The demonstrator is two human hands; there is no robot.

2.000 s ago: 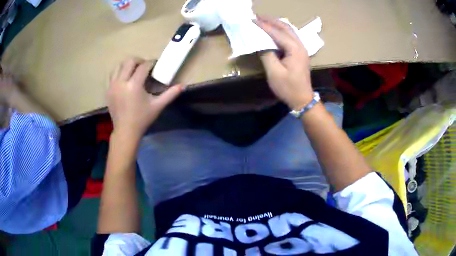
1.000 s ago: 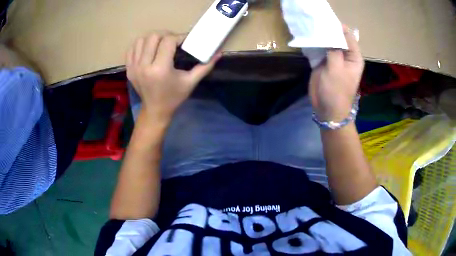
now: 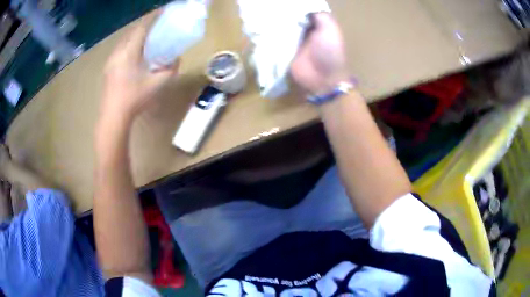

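Note:
A white handheld mini fan (image 3: 199,123) lies on the cardboard-covered table (image 3: 75,116), its round head up and its handle pointing down-left, with a dark display near the neck. My left hand (image 3: 131,78) is closed around the translucent white squeeze bottle (image 3: 174,35), up and left of the fan. My right hand (image 3: 322,58) holds the crumpled white wiping cloth (image 3: 270,43), right of the fan head. Neither hand touches the fan. The picture is somewhat blurred.
The yellow crate with plastic liner (image 3: 473,185) stands at the right with dark items inside. A neighbour's blue sleeve (image 3: 49,243) is at the lower left. Red stools (image 3: 165,249) show below the table. The curved table edge runs in front of my lap.
My left hand has let go of the fan and moved up-left to the bottle. The fan now lies on the table. My right hand has moved left with the cloth; the view has shifted and tilted.

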